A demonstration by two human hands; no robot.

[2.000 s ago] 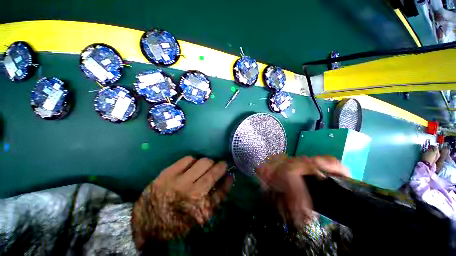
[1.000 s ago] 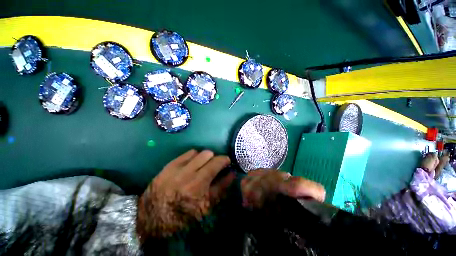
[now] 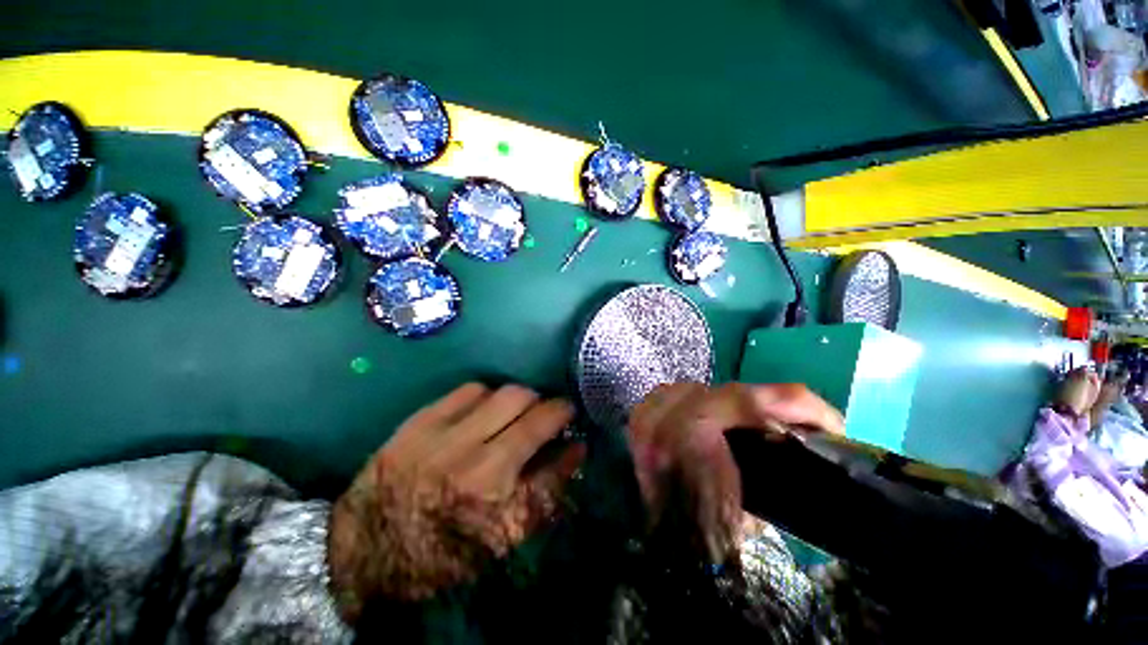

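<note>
My right hand [image 3: 705, 447] is closed around a thick black electric screwdriver [image 3: 881, 510], in front of the round screw dish [image 3: 645, 353] with a silver grainy face. My left hand [image 3: 460, 491] is curled palm down to its left; what lies under its fingers is hidden in dark shadow, so I cannot tell whether it holds something. Several round circuit board modules [image 3: 287, 260] with blue boards lie on the green surface and yellow strip. A thin metal pin [image 3: 579, 248] lies between the module groups.
A pale green box [image 3: 806, 359] stands right of the dish, with a second round dish [image 3: 866, 290] behind it. A yellow post [image 3: 969, 189] with a black cable crosses at right. A person's pink sleeve [image 3: 1083, 473] and hand show at far right.
The right hand has lifted from low beside the dish, and the screwdriver's black body shows more clearly over the green box's lower part. The view has shifted slightly. The left hand stays nearly in place.
</note>
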